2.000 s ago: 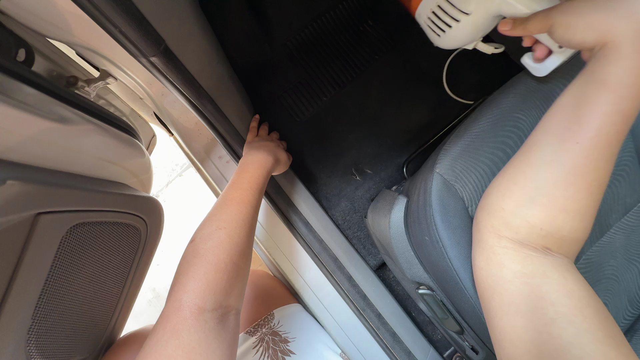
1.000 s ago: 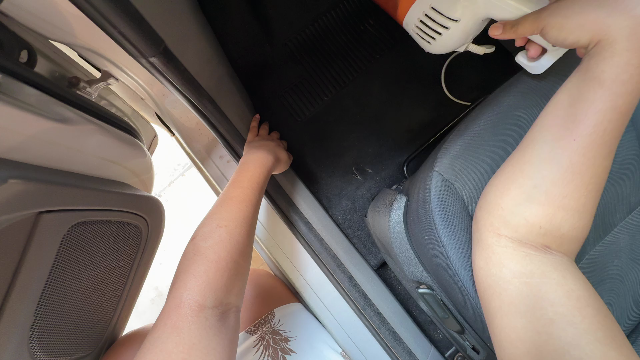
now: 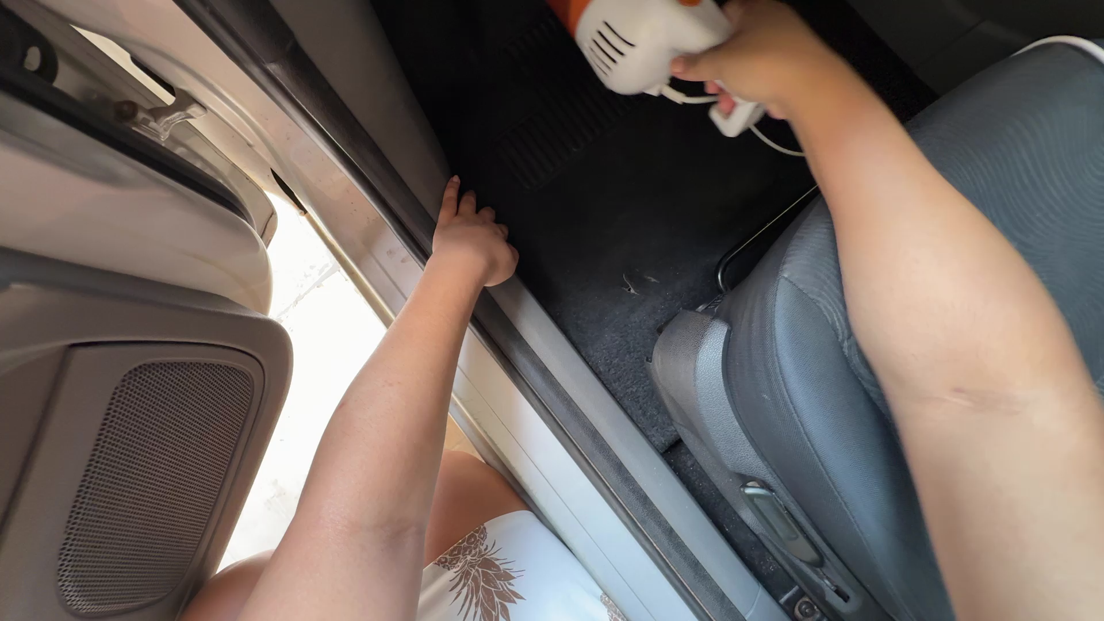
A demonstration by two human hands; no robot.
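My right hand [image 3: 763, 60] grips the handle of a white and orange corded handheld appliance [image 3: 634, 43], likely a small vacuum cleaner, at the top of the view. Its body has dark vent slots, and a white cord hangs by the handle; its front end is cut off by the frame. Below it lies the dark car floor mat [image 3: 561, 138]. My left hand [image 3: 474, 237] rests on the car's door sill [image 3: 552, 371], fingers spread toward the mat, holding nothing. Pale bits of debris [image 3: 634, 283] lie on the dark floor near the seat.
A blue-grey car seat [image 3: 776, 345] with a side lever [image 3: 780, 522] stands at the right. The open car door with its speaker grille [image 3: 159, 483] fills the left side. Bright ground [image 3: 302, 362] shows between door and sill. A metal bar [image 3: 759, 233] runs beside the seat's front.
My right hand has moved left with the appliance, uncovering more of the seat. My left hand stays on the sill.
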